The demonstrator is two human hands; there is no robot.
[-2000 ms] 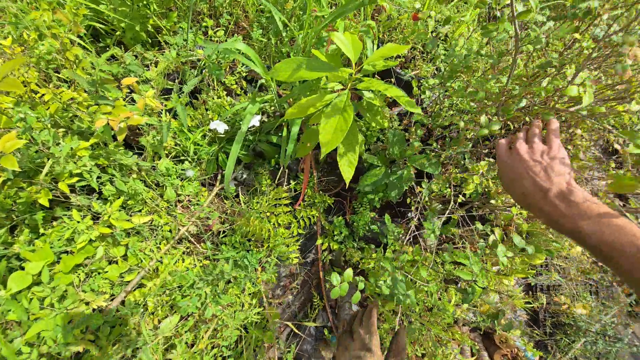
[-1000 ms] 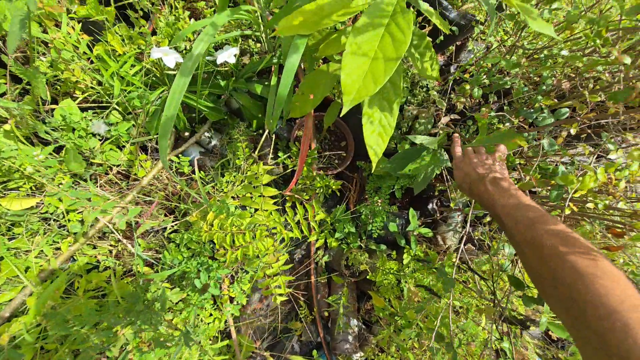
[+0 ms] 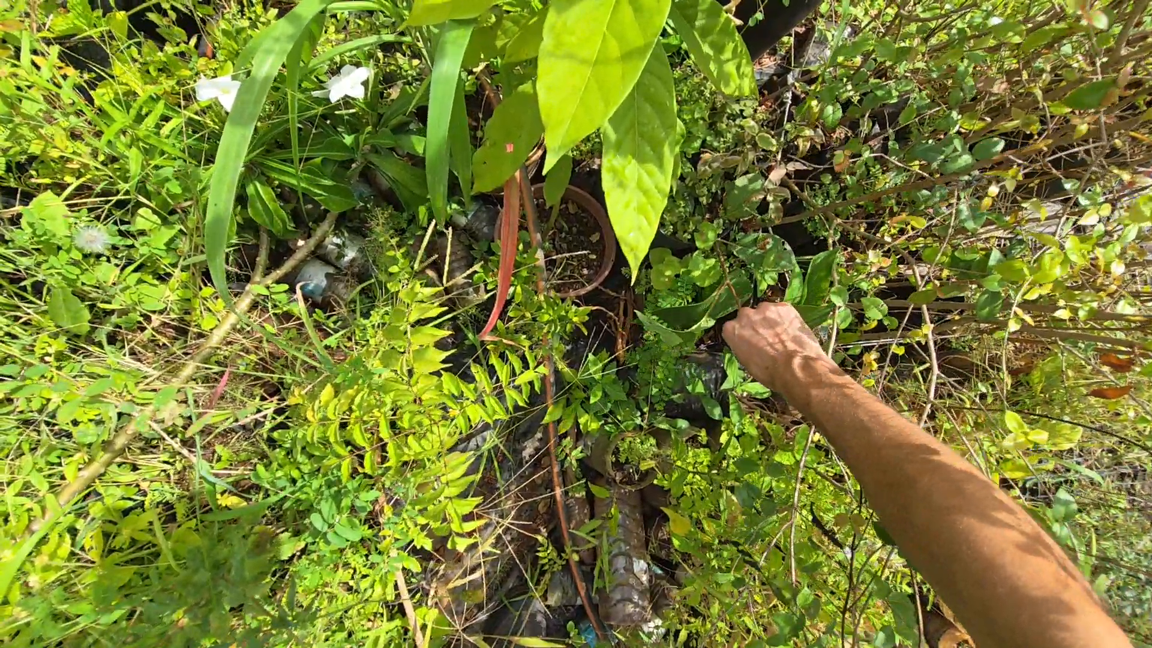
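My right hand (image 3: 772, 340) reaches in from the lower right, its fingers closed around the stem of a plant with broad dark green leaves (image 3: 702, 304). The fingertips are partly hidden by the hand itself. To the left of the hand stands a round plant pot (image 3: 601, 236) holding soil. Large bright green leaves (image 3: 605, 72) and a long red leaf (image 3: 508, 243) hang over the pot. My left hand is out of view.
White flowers (image 3: 346, 83) stand at the upper left. A long dry stick (image 3: 225, 326) crosses the weeds on the left. Thin twiggy branches (image 3: 972, 193) spread at the right. A dark cylindrical plant container (image 3: 624, 549) lies low in the middle.
The view has moved nearer to the pot and large leaves. My right hand has moved from the twiggy branches to a broad-leaved stem and closed on it. My left hand has left the view.
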